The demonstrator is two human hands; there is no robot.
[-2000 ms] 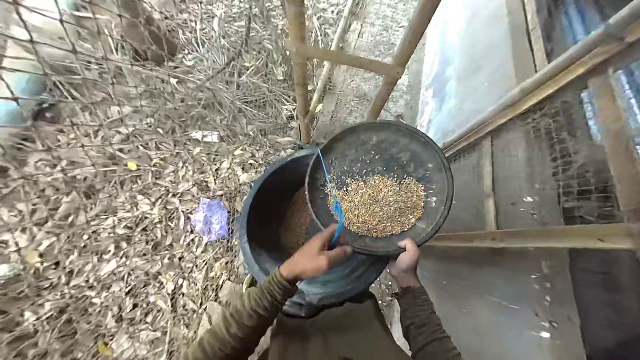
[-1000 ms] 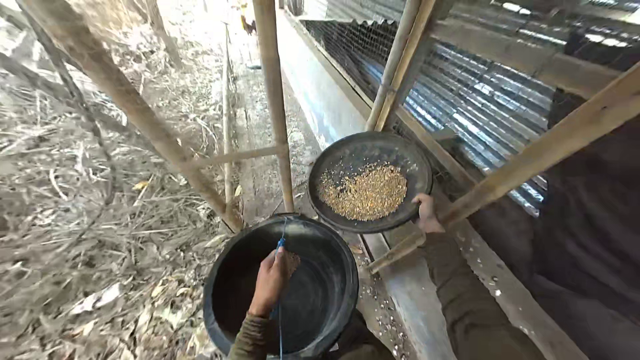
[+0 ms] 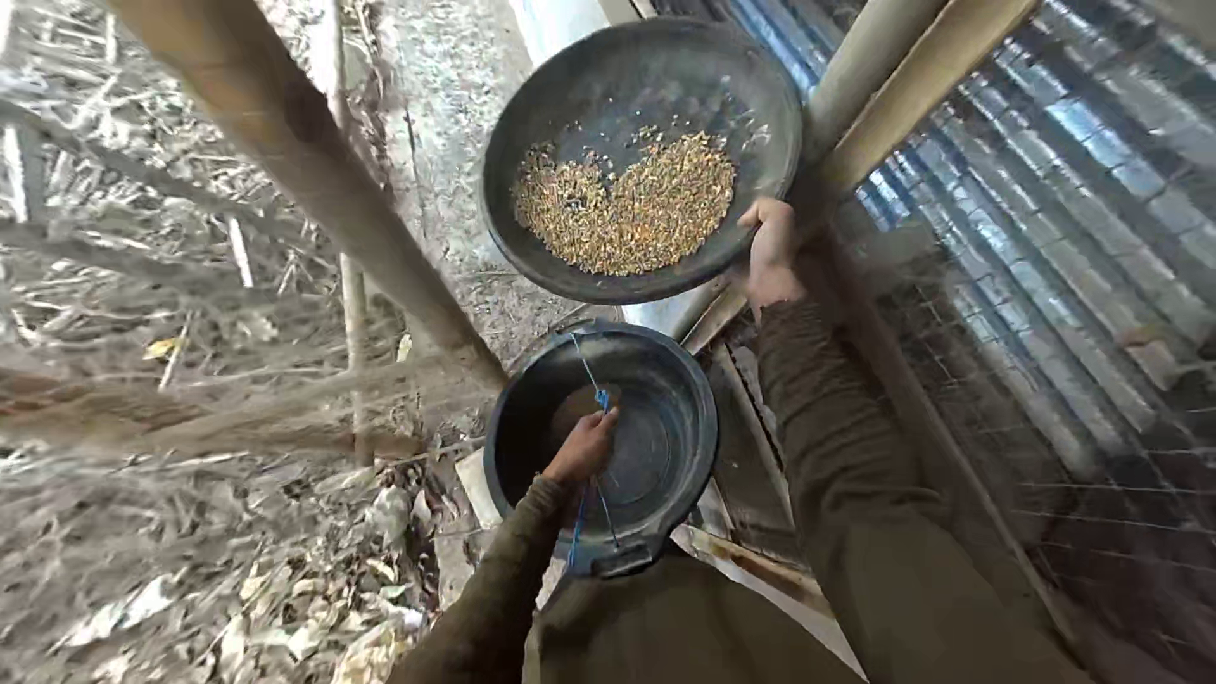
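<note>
My right hand (image 3: 771, 249) grips the lower right rim of a round black basin (image 3: 655, 81), which is held up beyond the bucket. Mixed grain (image 3: 636, 209) lies in the basin's lower half, with a few bits scattered above it. Nearer to my body is a deep black plastic bucket (image 3: 698, 418) with side lugs. Over its opening, my left hand (image 3: 584, 446) is closed on the blue cord (image 3: 602, 399), which is tied across from rim to rim. Some brownish matter shows at the bottom of the bucket, partly behind my left hand.
A bamboo pole (image 3: 332, 180) slants down on the left, close to the bucket. Wooden posts (image 3: 883, 90) and corrugated metal sheeting (image 3: 1073, 180) stand at the right, with wire mesh (image 3: 1121, 494) below. Dry leaves and twigs (image 3: 190, 570) cover the ground at the left.
The basin, over the bucket two seconds ago, is now held beyond it. My left hand has gone from the basin's edge to the bucket's cord. The view has shifted a lot.
</note>
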